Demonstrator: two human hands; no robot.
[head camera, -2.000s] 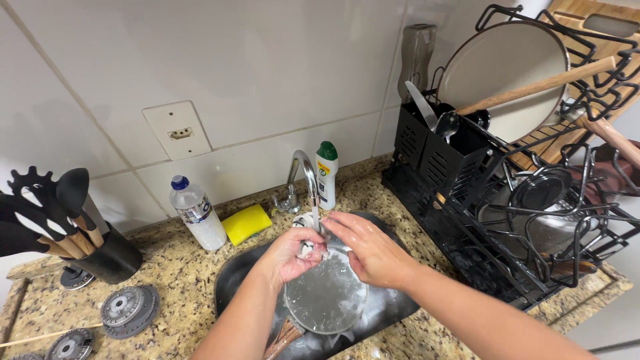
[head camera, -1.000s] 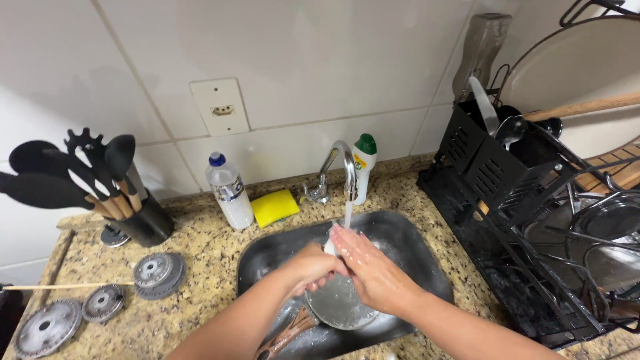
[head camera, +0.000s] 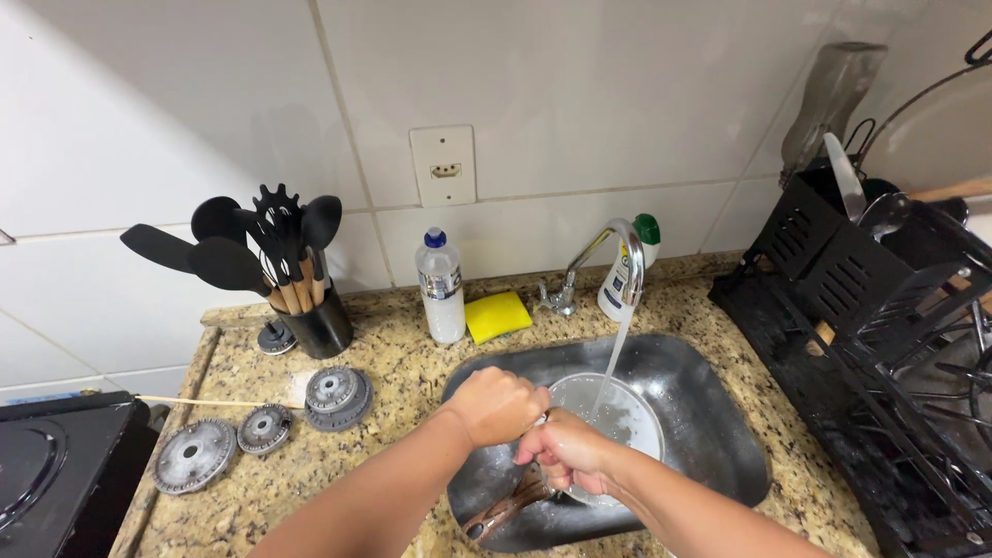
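Observation:
My left hand and my right hand are closed side by side over the metal sink, both gripping a small whitish thing mostly hidden between them, too covered to identify. Water runs from the chrome faucet into a round container with cloudy water, just beyond my right hand. Under my hands, a brown utensil handle lies in the sink.
Behind the sink stand a clear bottle, a yellow sponge and a green-capped bottle. Burner parts and a black utensil holder sit at left, beside the stove. A black dish rack fills the right.
My hands have moved out from under the faucet stream, and both are now closed; my right hand was flatter before. The view has swung left.

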